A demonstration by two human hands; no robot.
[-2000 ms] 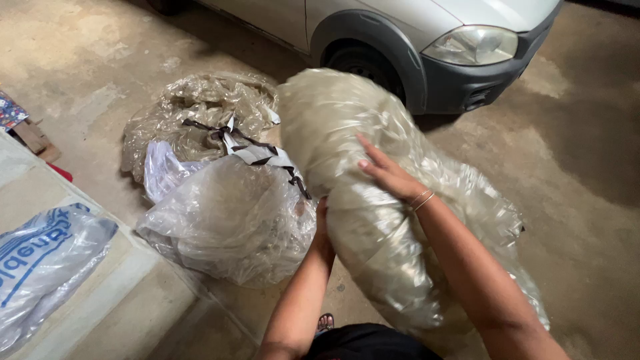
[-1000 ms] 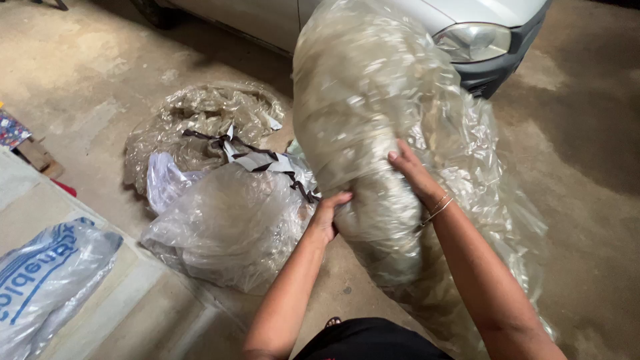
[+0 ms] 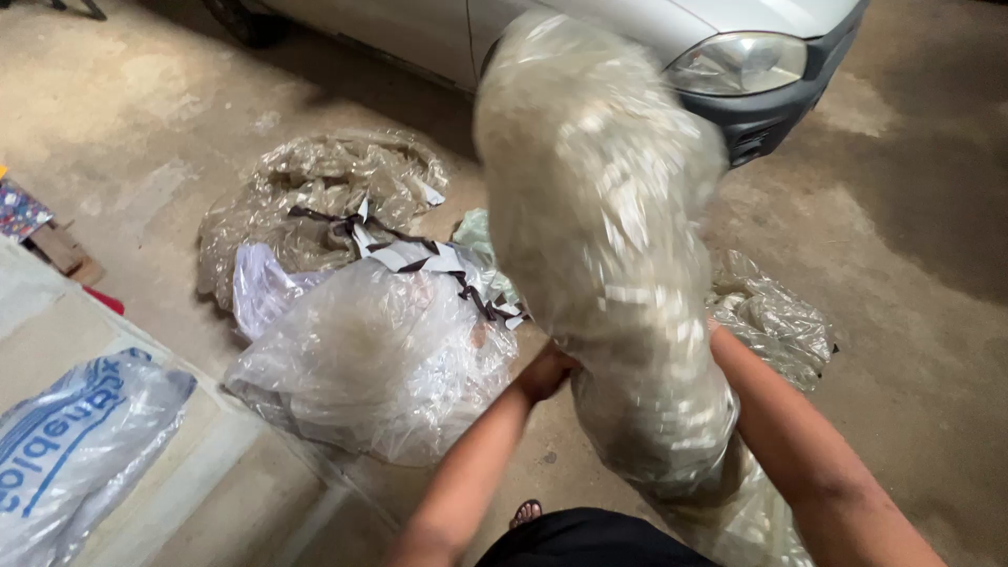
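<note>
A large bundle of crumpled clear plastic film [image 3: 606, 236] stands nearly upright between my hands, blurred by motion. My left hand [image 3: 549, 370] grips its left side near the middle. Behind the right side lies most of my right hand [image 3: 715, 327], so its fingers are hidden. Part of the film trails down to the lower right, and more crumpled film [image 3: 768, 315] shows on the floor beyond my right wrist. Left of the bundle sits a translucent plastic bag [image 3: 378, 354], with a dark and white strip [image 3: 425, 256] across its top.
A heap of yellowish plastic film [image 3: 323, 181] and a lilac plastic bag [image 3: 268, 291] lie on the concrete floor. The silver car [image 3: 740, 63] is close behind the bundle. At left, a printed plastic bag [image 3: 87, 441] rests on a pale ledge [image 3: 228, 449], near a wooden piece [image 3: 67, 248].
The film bundle has swung from a slant across my front to nearly upright. My right hand, visible on top of the film before, has gone mostly behind it.
</note>
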